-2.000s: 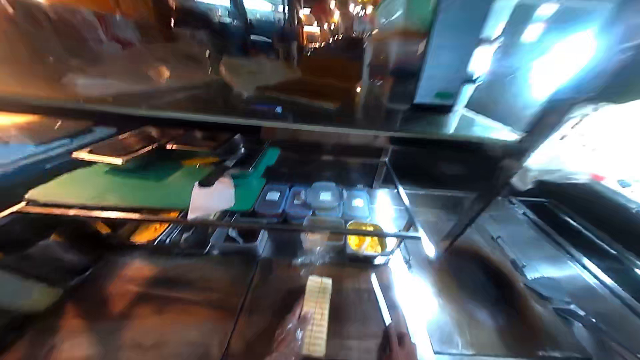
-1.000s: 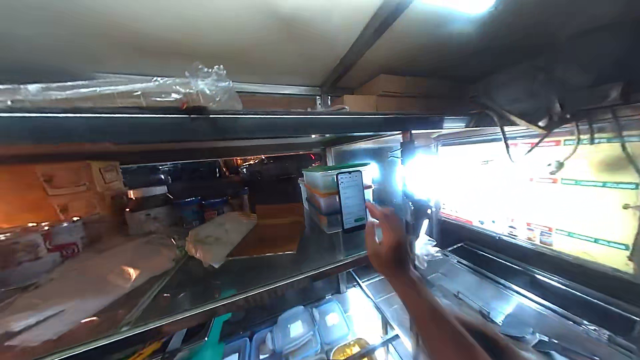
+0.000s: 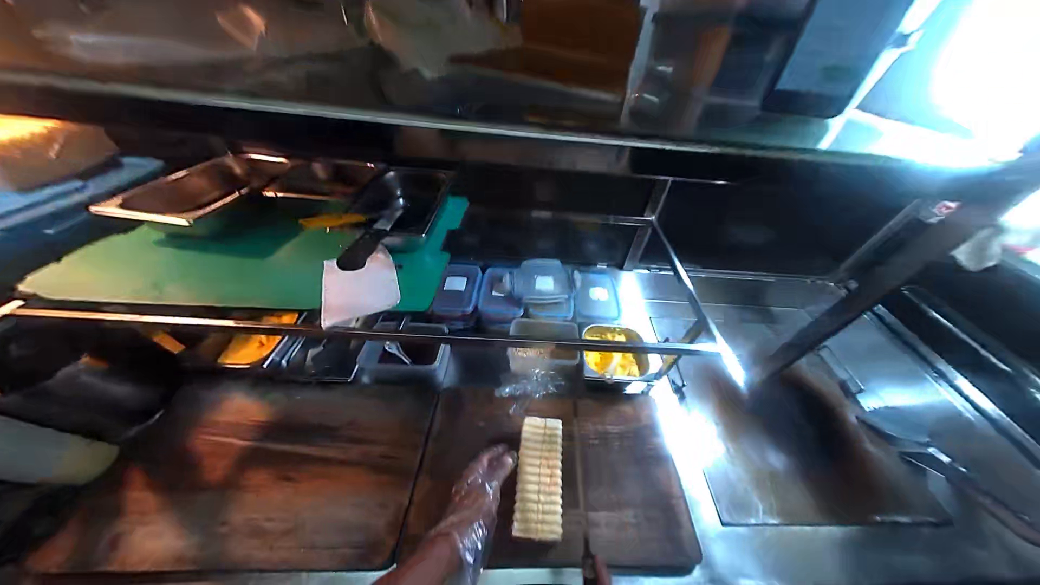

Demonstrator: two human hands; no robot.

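Observation:
A row of pale, thin slices, a food that I cannot tell exactly, [image 3: 538, 479] lies lengthwise on the brown cutting board [image 3: 634, 487]. My left hand [image 3: 483, 479], in a clear plastic glove, rests at the left side of the row, fingertips close to or touching it; I see nothing held in it. At the bottom edge, my right hand [image 3: 600, 572] is mostly out of view, closed on the dark handle of a long knife [image 3: 581, 479]. The blade points away from me, just right of the row. Crumpled clear plastic [image 3: 532, 386] lies beyond the slices.
Behind the board stand lidded plastic containers [image 3: 546, 280], a metal tray of yellow food [image 3: 615, 357] and a tub with a spoon [image 3: 406, 357]. Metal trays [image 3: 195, 191] sit on a green cutting board [image 3: 219, 268]. A metal rail [image 3: 487, 337] and a shelf edge [image 3: 487, 130] cross above. Right is a griddle [image 3: 821, 463].
A second ago one hand was raised by the phone on the shelf; now both are low at the board. The view has swung back down from the shelf.

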